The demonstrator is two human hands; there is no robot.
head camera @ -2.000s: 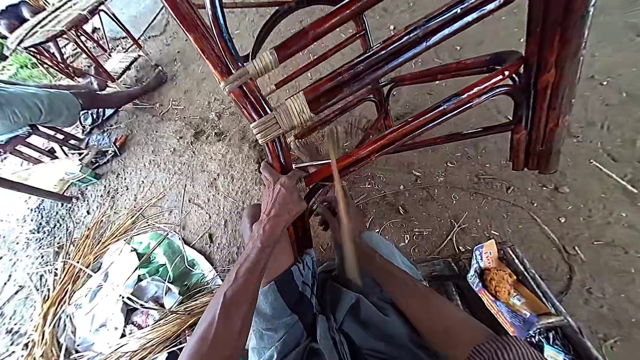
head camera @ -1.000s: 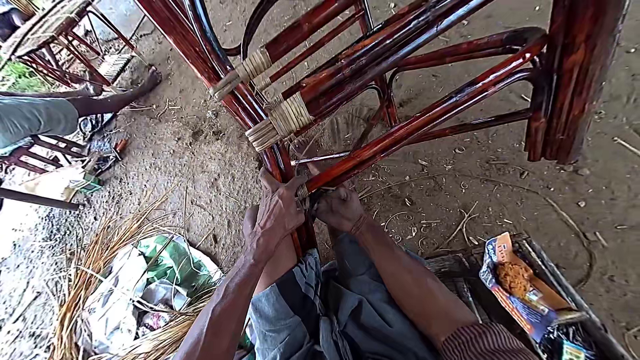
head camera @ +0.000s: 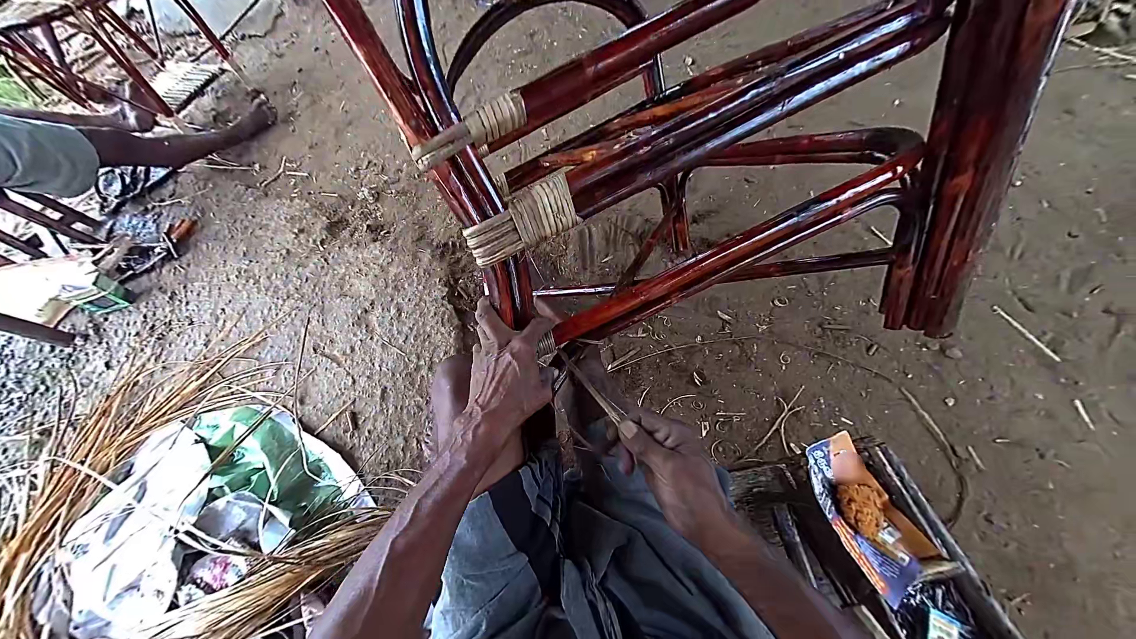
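Note:
A dark red, glossy cane furniture frame (head camera: 728,257) stands tilted before me, its lower end between my knees. Pale cane bindings (head camera: 546,211) wrap two of its joints. My left hand (head camera: 510,368) is closed around the frame's leg, just below the lower binding, beside a small wrapped joint (head camera: 545,344). Between the thumb and fingers of my right hand (head camera: 652,444) is a thin cane strip (head camera: 593,389), which runs up to that small joint. The leg's bottom end is hidden by my hand and clothes.
Loose cane strips (head camera: 80,470) lie around a white and green plastic sack (head camera: 266,453) at lower left. A wooden crate (head camera: 923,506) with an open packet (head camera: 861,510) stands at lower right. Another person's leg (head camera: 177,146) and more cane furniture (head camera: 98,53) are at upper left.
My right hand has moved down and away from the joint, with the strip now stretched between them. My left hand has stayed on the leg.

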